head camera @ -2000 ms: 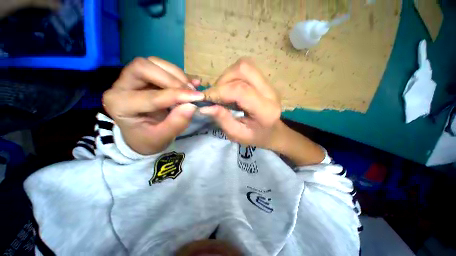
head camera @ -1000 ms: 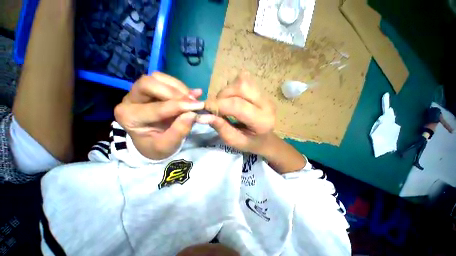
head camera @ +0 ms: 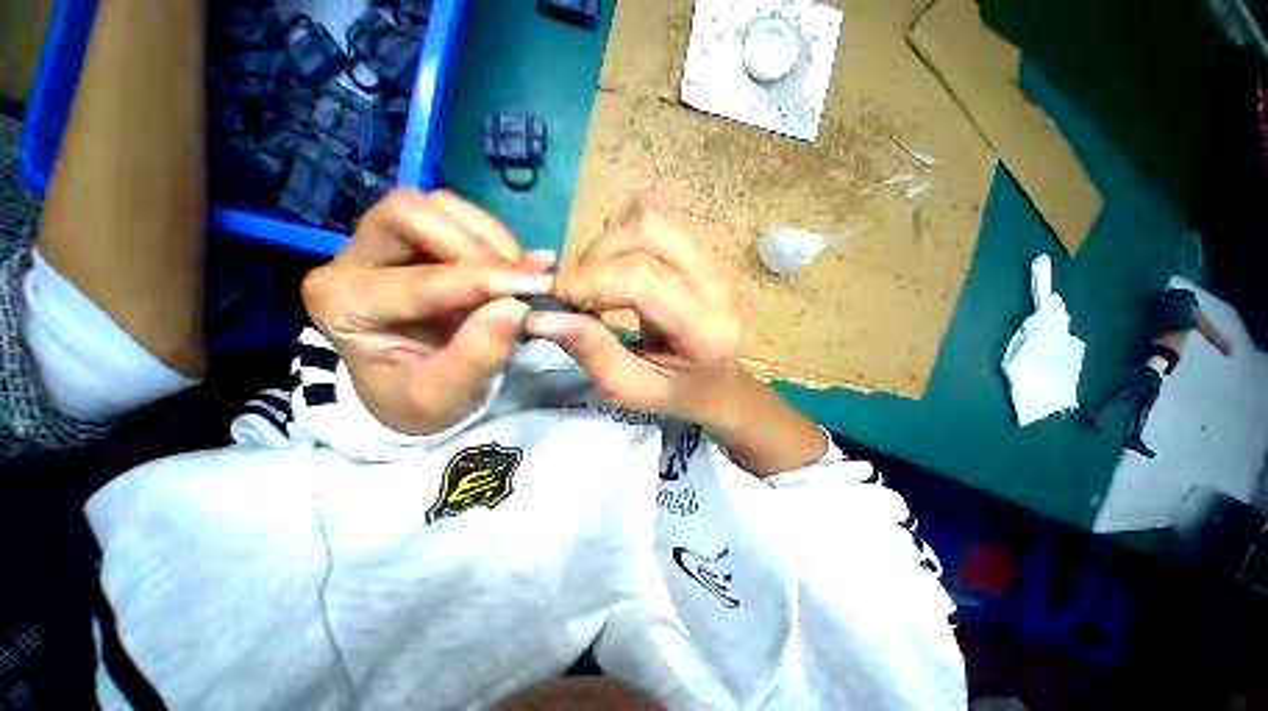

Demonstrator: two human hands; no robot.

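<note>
My left hand (head camera: 417, 313) and my right hand (head camera: 654, 313) meet in front of my chest. Their fingertips pinch a small dark part (head camera: 545, 303) between them; most of it is hidden by the fingers. A finished-looking dark blue-grey moulded part (head camera: 516, 140) with a dark loop lies on the green bench beyond my hands. A white glue bottle (head camera: 793, 250) with a thin pale nozzle lies on the tan cardboard mat (head camera: 862, 327).
A blue bin (head camera: 435, 104) heaped with dark parts is at upper left, another person's forearm (head camera: 125, 208) over it. A white card (head camera: 700, 84) holds a round dish (head camera: 769, 50). A cardboard strip (head camera: 1036, 153), crumpled white rag (head camera: 1043, 364) and dark figure (head camera: 1161, 364) are right.
The view has shifted, bringing the bin's parts, white card, loose part and another person's forearm into view. My hands keep the same pinch on the small part.
</note>
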